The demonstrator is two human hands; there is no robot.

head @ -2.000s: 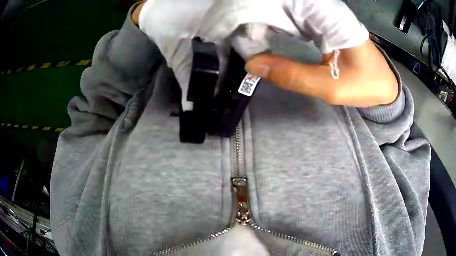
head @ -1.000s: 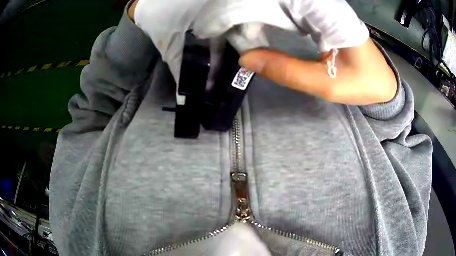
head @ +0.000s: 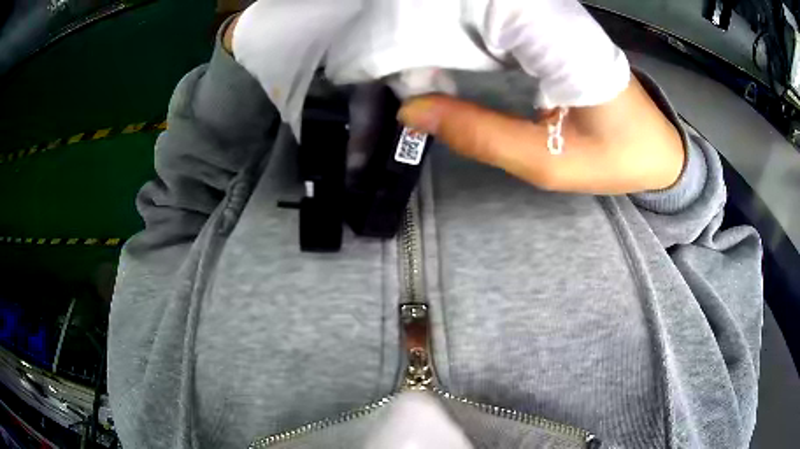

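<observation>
Two black oblong units, which look like power adapters, are held side by side in front of my chest. The right adapter (head: 386,188) has a small white QR label (head: 410,146) on its narrow face. The left adapter (head: 322,193) is close beside it, with a thin dark piece sticking out to its left. My right hand (head: 544,114), in a white glove with a bare thumb, has the thumb on the right adapter just above the label. My left hand (head: 294,48), in a white glove, is around the left adapter's upper part. Most fingers are hidden behind the gloves.
A grey surface with a dark rail (head: 675,44) curves along the right side. Black cables (head: 772,44) lie at the upper right. Green floor with yellow-black tape (head: 83,143) shows at left. Blue things (head: 31,320) and blurred clutter are at the lower left.
Both hands and the two adapters have moved a little to the left together. The grip looks the same. The surroundings have shifted slightly in the view.
</observation>
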